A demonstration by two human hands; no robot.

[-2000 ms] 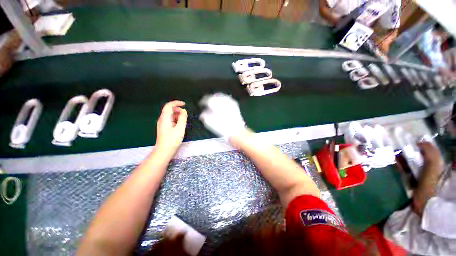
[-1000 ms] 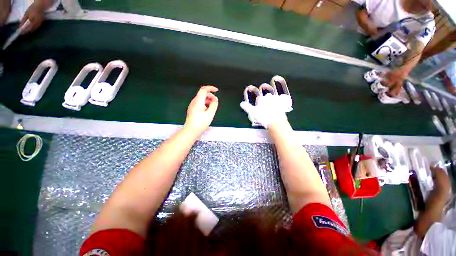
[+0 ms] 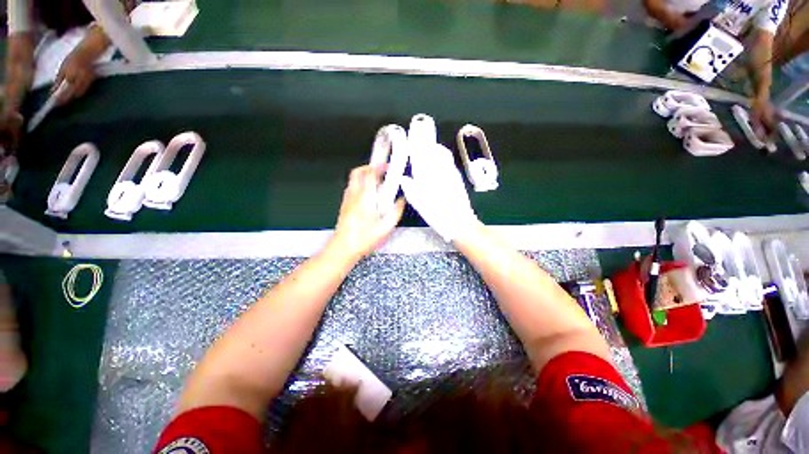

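Note:
My bare left hand (image 3: pixel 371 211) holds a white loop-shaped plastic housing (image 3: pixel 390 149) over the green conveyor belt (image 3: pixel 275 142), its loop end pointing away from me. My right hand (image 3: pixel 436 188), in a thin white glove, is closed around a second housing (image 3: pixel 422 129); only its far end shows clearly, and the glove blends with it. The two housings are side by side. A third housing (image 3: pixel 479 158) lies on the belt just right of my gloved hand, loop end away from me.
Three housings (image 3: pixel 175 170) lie at the belt's left. Several more (image 3: pixel 707 140) lie at the right, near other workers' hands. A pale rail (image 3: pixel 293 241) separates the belt from bubble wrap (image 3: pixel 222 306) bearing a white block (image 3: pixel 359 381). A red bin (image 3: pixel 661 330) with tools stands right.
My left hand has moved right and taken hold of a housing. My right hand has shifted left with another, away from the third. The three housings are no longer bunched under the glove.

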